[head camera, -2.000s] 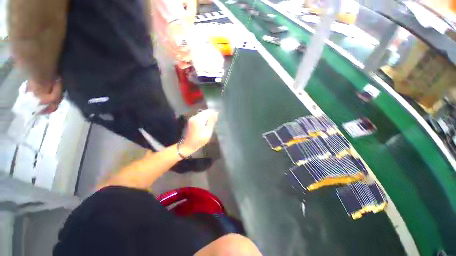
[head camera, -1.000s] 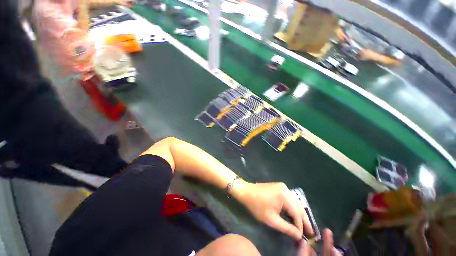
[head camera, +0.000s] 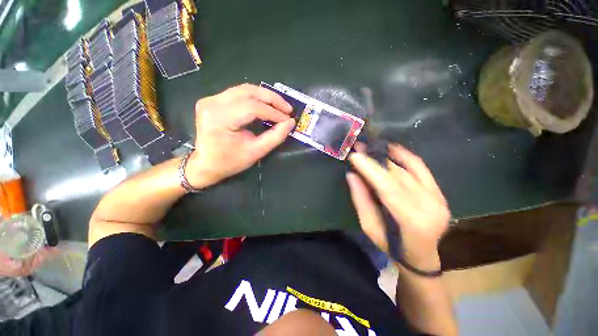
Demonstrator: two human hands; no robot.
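A phone circuit board (head camera: 330, 128) with a white body and pink-red right end lies tilted on the green bench mat. A dark LCD screen module (head camera: 276, 98) with an orange flex cable (head camera: 304, 123) lies over its left end. My left hand (head camera: 239, 128) pinches the module between thumb and fingers. My right hand (head camera: 403, 197), blurred, is just right of the board's red end and holds the dark soldering iron (head camera: 379, 149), with its cord running down past the wrist. The iron's tip cannot be made out.
Stacked LCD modules (head camera: 134, 98) with orange edges stand in rows at the upper left. A round tan-yellow pot or roll (head camera: 551, 82) is at the right, below a black wire guard (head camera: 524, 14). The bench's front edge runs before my body. Another person's hand (head camera: 19, 262) shows at lower left.
The view has swung to the right and down over the bench. My left hand has come from the bench's side to the board, and my right hand has come fully into view with the iron.
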